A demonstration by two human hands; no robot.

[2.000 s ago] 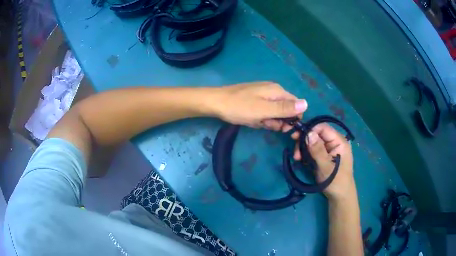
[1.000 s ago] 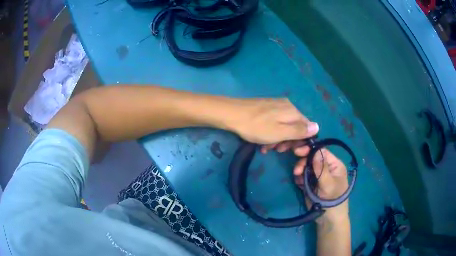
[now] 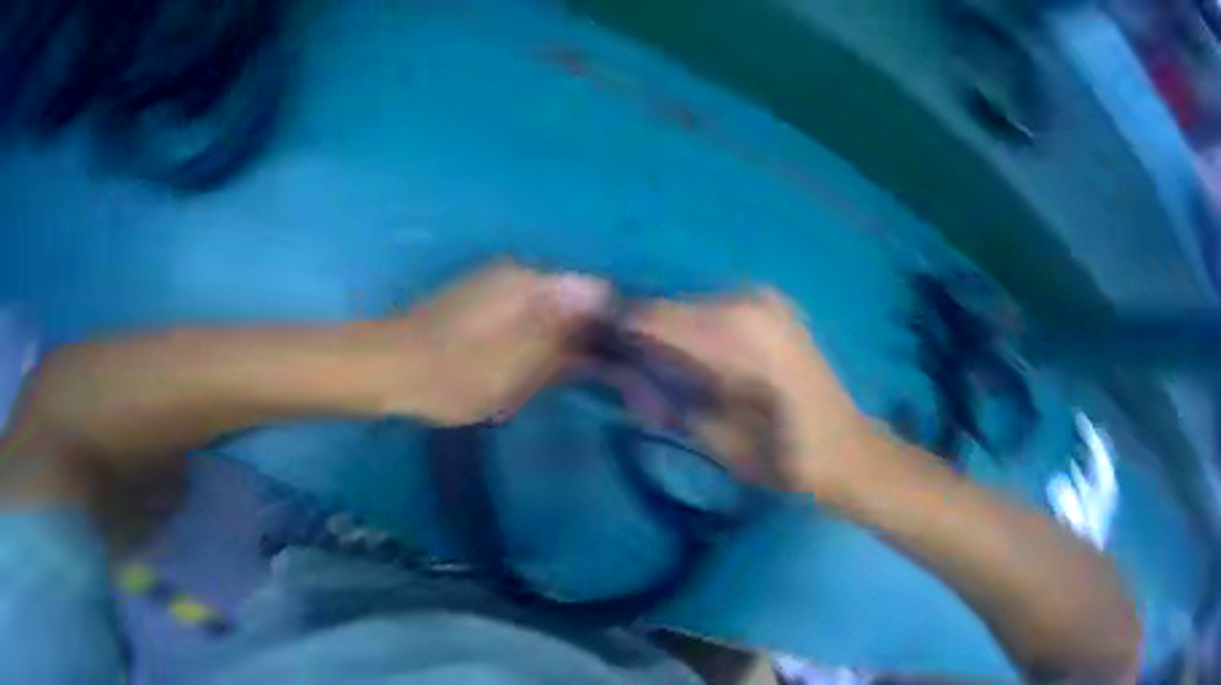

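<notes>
The view is blurred by motion. A black padded headband (image 3: 469, 502) hangs below my hands as a large arc near the bench's front edge. My left hand (image 3: 489, 341) grips its upper end at the middle of the view. My right hand (image 3: 750, 381) is beside it, fingers closed on a black curved yoke (image 3: 670, 502) that meets the headband. The fingertips of both hands meet at a dark joint, whose details are hidden and blurred. No wire can be made out.
A headband pile (image 3: 201, 121) lies at the upper left of the blue-green bench (image 3: 402, 174). A pile of loose yokes (image 3: 964, 361) lies to the right, with a white scrap (image 3: 1085, 482) beside it. The green belt (image 3: 830, 121) runs behind, with a dark part (image 3: 998, 101) on it.
The view has swung to the right and blurred, so the yoke pile and white scrap show more fully. My right forearm now comes in from the right, and both hands still hold the parts.
</notes>
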